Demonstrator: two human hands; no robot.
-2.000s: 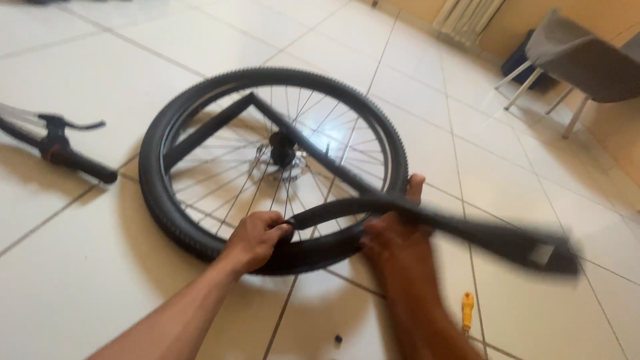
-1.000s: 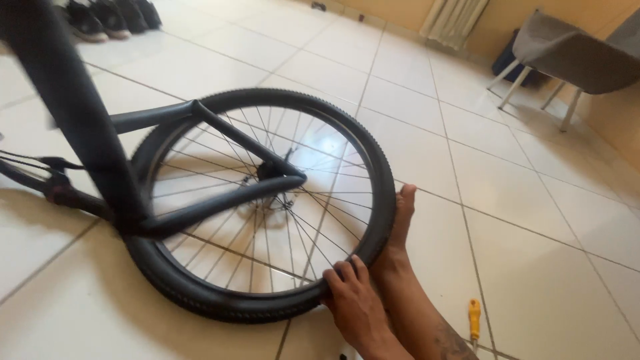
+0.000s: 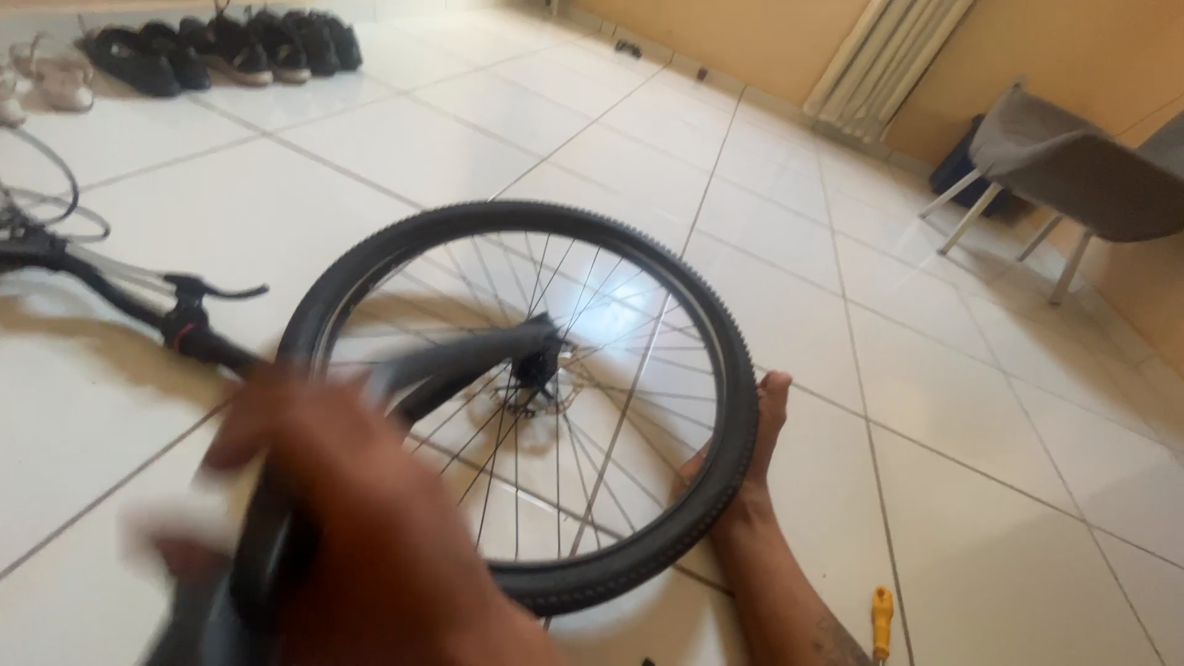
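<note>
A bicycle wheel (image 3: 731, 462) with a black tyre lies in the middle of the floor, its hub and disc rotor showing. Dark frame stays (image 3: 462, 356) run over the spokes to the hub. Large and blurred at lower left, my right hand (image 3: 370, 499) is over the near-left part of the tyre, beside a dark tube; its grip is unclear. My left hand cannot be made out. A bare foot (image 3: 772, 416) touches the tyre's right side. The handlebar (image 3: 129, 301) with its brake lever lies at left.
A yellow-handled tool (image 3: 882, 615) lies on the tiles at lower right. Several dark shoes (image 3: 240, 51) and some light footwear (image 3: 60, 79) stand at upper left. A grey chair (image 3: 1064, 162) stands by the right wall, near a radiator (image 3: 879, 65).
My right hand has left the tyre's near-right part, where it was one second ago, and moved left. The frame's large tube no longer crosses the upper left. The view has shifted.
</note>
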